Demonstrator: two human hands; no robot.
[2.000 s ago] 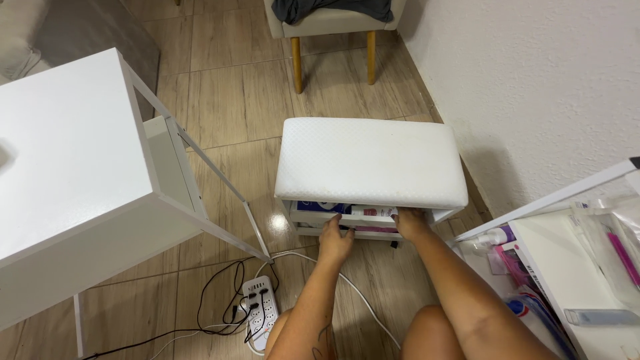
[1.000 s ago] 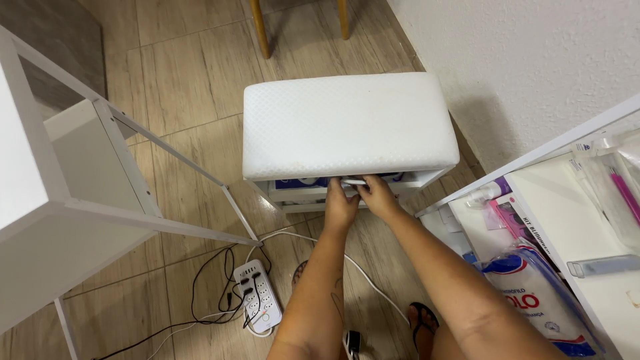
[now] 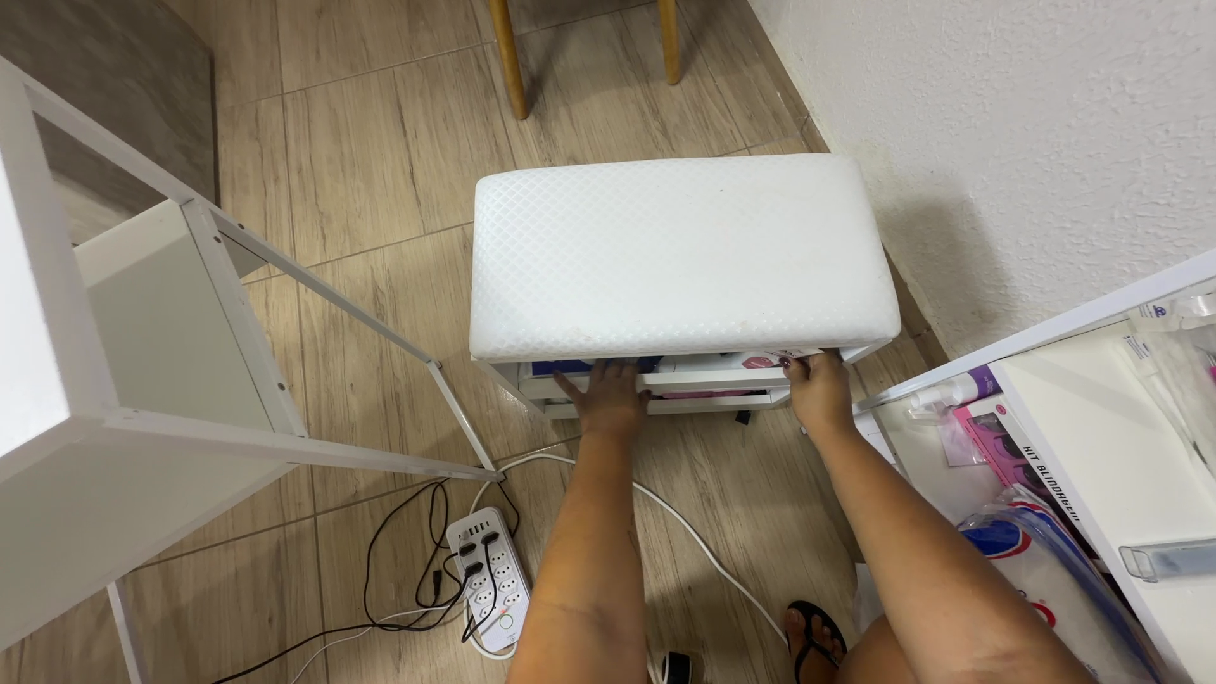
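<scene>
A stool with a white quilted cushion (image 3: pixel 684 256) stands on the floor ahead of me, with shelves or drawers under the seat. My left hand (image 3: pixel 608 394) reaches over the front edge of the upper compartment (image 3: pixel 703 378), its fingers spread beside a dark blue item (image 3: pixel 556 367). At the compartment's right end, the fingers of my right hand (image 3: pixel 819 385) are bent around a small pale item with dark print, just below the cushion. White packages lie between the hands, and something pink shows in the lower compartment (image 3: pixel 712 394). The cushion hides the compartments' depth.
A white metal-framed table (image 3: pixel 209 442) stands at left. A power strip (image 3: pixel 494 579) with plugged cables and a white cord (image 3: pixel 689 537) lie on the floor. At right, a white shelf unit (image 3: pixel 1092 380) holds packages. Wooden chair legs (image 3: pixel 510 57) and a textured wall (image 3: pixel 1026 114) are beyond.
A second ago my hands were together at the middle of the compartment's front; now they are apart, the left further left and the right at its right end.
</scene>
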